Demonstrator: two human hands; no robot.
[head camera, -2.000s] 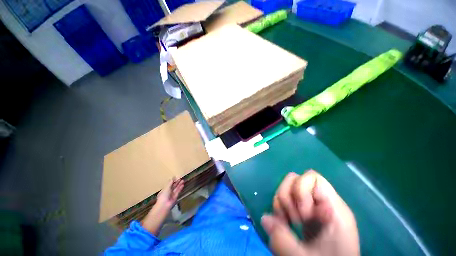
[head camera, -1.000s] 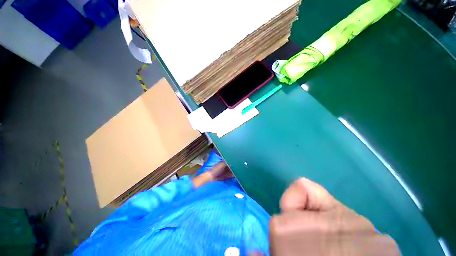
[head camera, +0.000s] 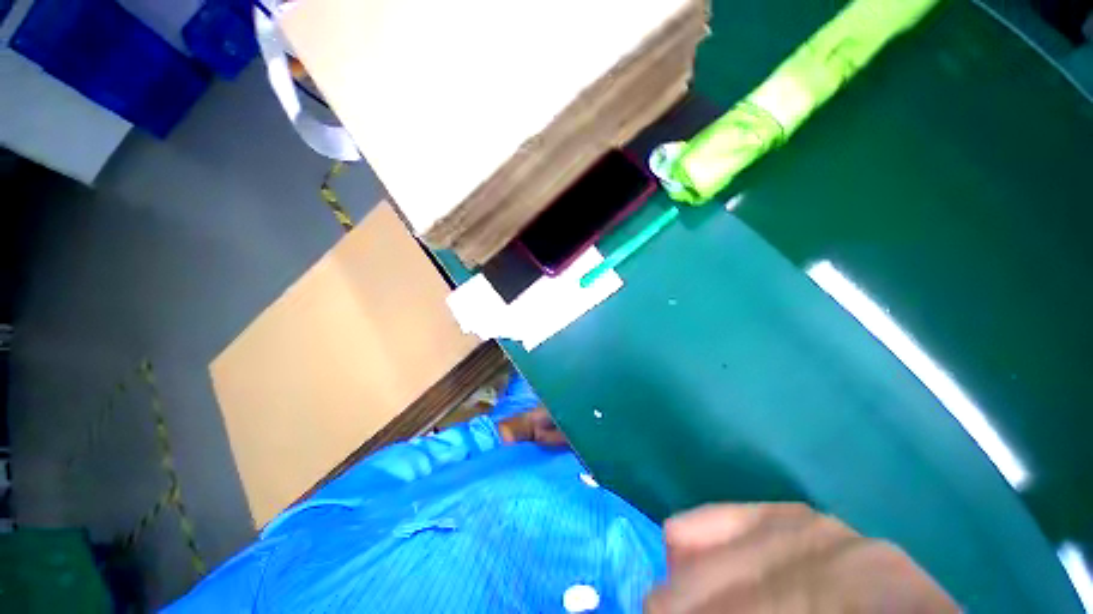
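My left hand (head camera: 533, 427) is mostly hidden at the bench edge, against my blue sleeve and smock; its fingers do not show. My right hand (head camera: 797, 561) is over the green bench top (head camera: 719, 396) at the bottom, blurred and cut off by the frame edge; its fingers look curled, and nothing shows in it. A low cardboard-topped stack (head camera: 348, 348) is at the left, beside the bench. A tall stack of cardboard sheets (head camera: 503, 96) is on the bench edge at the top. No circuit board is in view.
A dark smartphone (head camera: 590, 212) with a red edge lies beside the tall stack. White paper (head camera: 545, 307) and a thin green stick (head camera: 629, 247) are near it. A lime-green fabric roll (head camera: 785, 102) lies farther right. Blue containers (head camera: 102, 54) stand beyond the floor at top left.
My left hand has moved from the low stack to the bench edge. My right hand has moved lower in the picture. The view has tilted down and closer to the bench.
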